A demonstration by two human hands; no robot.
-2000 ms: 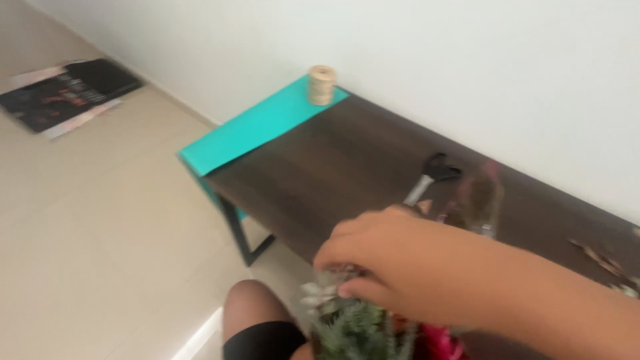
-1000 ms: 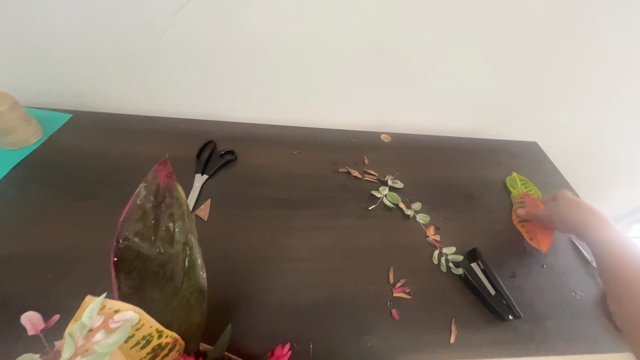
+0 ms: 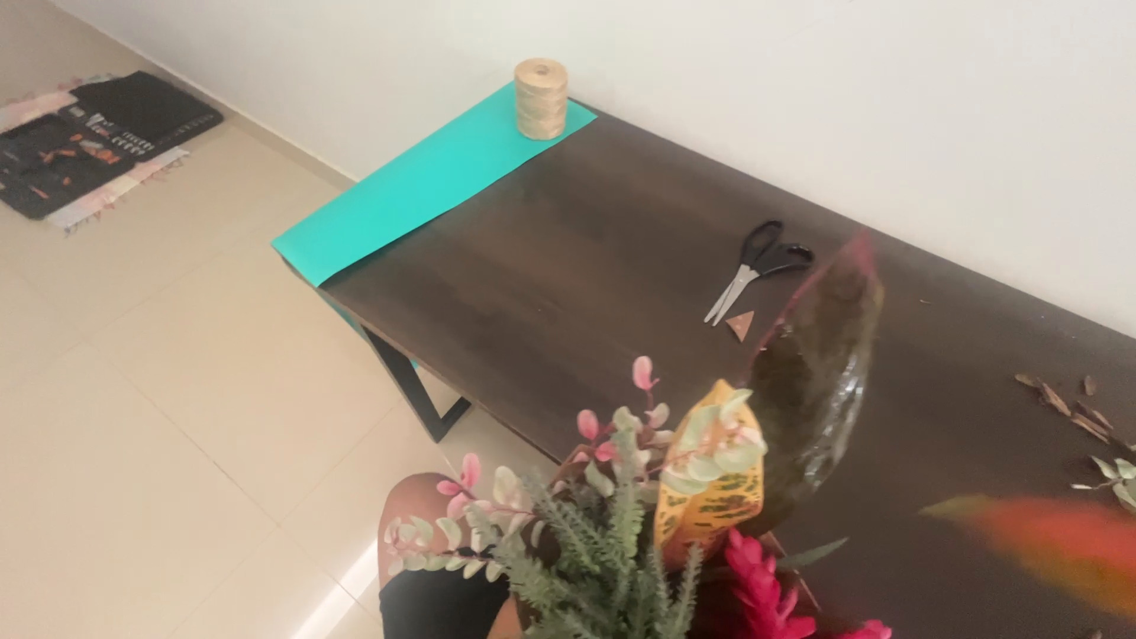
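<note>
A bunch of plants fills the lower middle, with green feathery sprigs (image 3: 626, 506), pink and pale green leaflets (image 3: 510, 497), a yellow spotted leaf (image 3: 710, 506), a large dark leaf with a pink edge (image 3: 812, 382) and a magenta flower (image 3: 763, 581). At the right edge a red-orange leaf (image 3: 1065, 541) shows blurred above the table; what holds it is outside the frame. My right hand is out of view. My left hand cannot be made out; a small patch of skin shows beside the bunch at the bottom. Black-handled scissors (image 3: 754, 271) lie by a small brown leaf piece (image 3: 741, 326).
A twine spool (image 3: 540, 102) stands on a turquoise sheet (image 3: 408, 195) at the dark table's (image 3: 532, 266) far left end. Dry leaf bits (image 3: 1061, 404) and a leafy sprig (image 3: 1114, 475) lie at right. A black printed mat or bag (image 3: 106, 133) is on the floor.
A second ago my right hand held a red-orange leaf at the table's far right; now the hand is out of view and a blurred red-orange leaf is in the air. The view has swung left.
</note>
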